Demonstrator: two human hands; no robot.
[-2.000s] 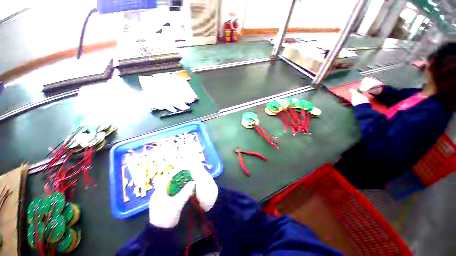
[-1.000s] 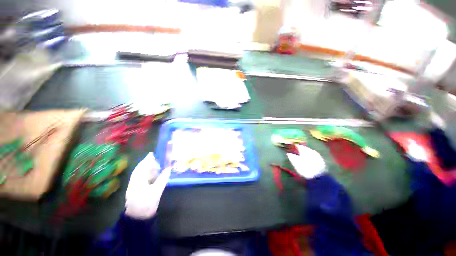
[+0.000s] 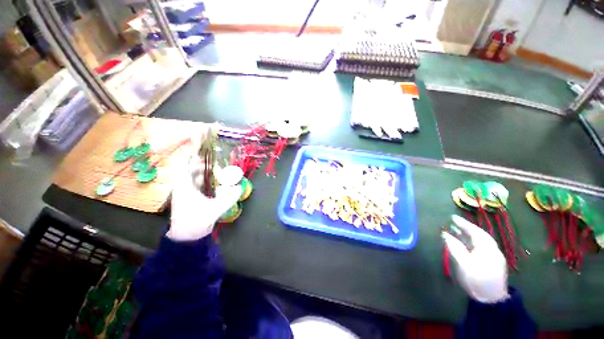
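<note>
My gloved left hand (image 3: 195,205) is at the left pile of round circuit boards (image 3: 245,188) and grips boards (image 3: 209,159) seen nearly edge-on; the hand hides part of the pile. My gloved right hand (image 3: 478,261) is low over the mat, just in front of a board bundle (image 3: 487,192) with red wires. A thin red piece, which looks like a cutter handle (image 3: 447,257), shows beside its fingers; whether the hand holds it is unclear. The blue tray (image 3: 344,234) of small cream-yellow parts lies between my hands.
A cardboard sheet (image 3: 86,162) with several green boards is at left, above a black crate (image 3: 59,248). More wired boards (image 3: 285,130) lie behind the tray. Another bundle (image 3: 553,198) is at far right. Spare gloves (image 3: 384,106) and ridged racks (image 3: 377,58) are further back.
The view has swung left. The board held over the tray earlier is no longer there. My left hand has moved to the left pile and taken hold of boards; my right hand has moved right of the tray.
</note>
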